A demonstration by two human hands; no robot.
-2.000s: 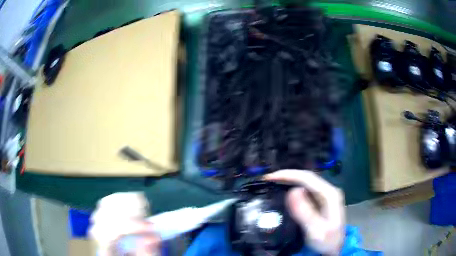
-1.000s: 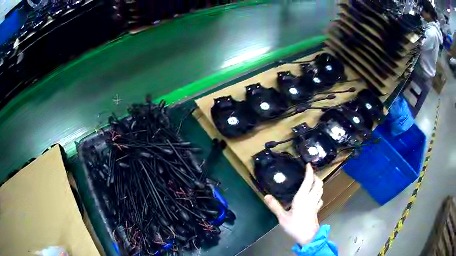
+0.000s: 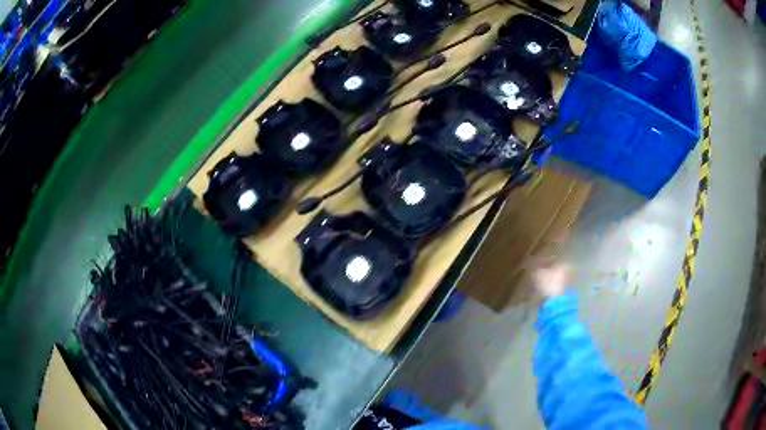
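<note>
Black glossy earcup housings stand in two rows on a tan cardboard sheet [image 3: 382,336], each with a pale round centre. The nearest earcup housing [image 3: 336,290] lies by the sheet's near corner, with no hand on it. Thin boom microphones [image 3: 458,42] with oval tips stick out between the rows. My right hand [image 3: 552,279] is blurred and small, beyond the bench edge to the right of the housings and above the floor. Its fingers cannot be made out. My left hand is not in view.
A dark parts tray heaped with boom microphones [image 3: 168,336] is at lower left. A green conveyor [image 3: 109,180] runs along the far side. A cardboard box [image 3: 537,218] and a blue plastic crate [image 3: 621,134] are below the bench edge at right. Yellow-black tape [image 3: 684,277] marks the floor.
My right hand has let go of the nearest housing and moved right, off the sheet. My left hand and the white bottle, seen two seconds ago, are out of view. The view has swung right.
</note>
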